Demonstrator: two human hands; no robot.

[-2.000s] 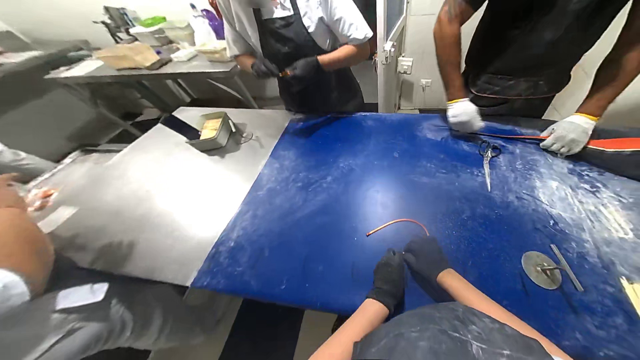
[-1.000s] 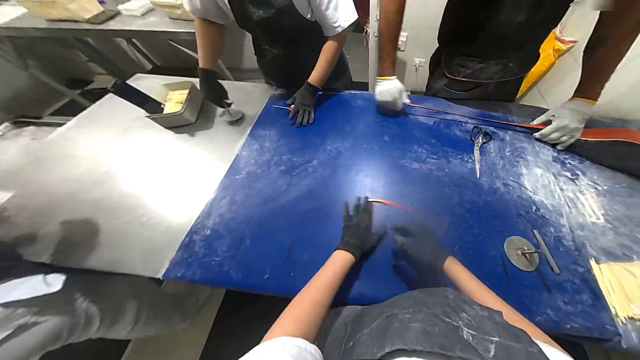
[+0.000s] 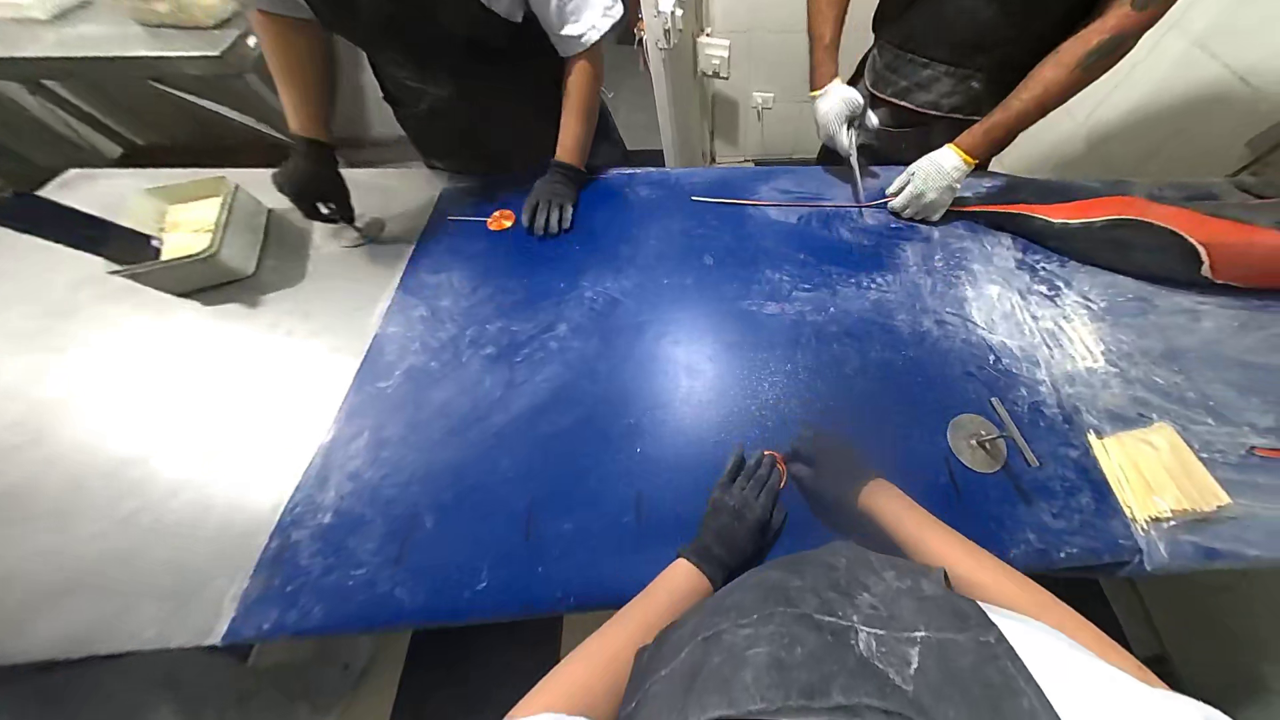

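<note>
Both my hands wear black gloves and are low over the blue work surface (image 3: pixel 560 400). My left hand (image 3: pixel 742 510) lies flat, fingers together, its fingertips against a small orange-red curl of candy rope (image 3: pixel 777 467). My right hand (image 3: pixel 828 480), blurred, is just right of the curl; its finger pose and whether it grips the curl cannot be made out. Further right lie a round metal disc with a handle (image 3: pixel 976 443) and a metal bar (image 3: pixel 1015 432). Beyond them is a stack of pale sticks (image 3: pixel 1160 474).
Across the table, a co-worker's black-gloved hand (image 3: pixel 553 200) rests near an orange lollipop (image 3: pixel 500 219); the other holds a round metal tool (image 3: pixel 367 231) near a metal tin (image 3: pixel 225 245). Another co-worker in white gloves holds scissors (image 3: pixel 856 165) at a thin candy rope (image 3: pixel 760 203) drawn from a red-black mass (image 3: pixel 1120 230).
The rope by my hands was a long curved strand and is now a small curl. The white-gloved co-worker has picked up the scissors. An orange lollipop now lies by the other co-worker's hand.
</note>
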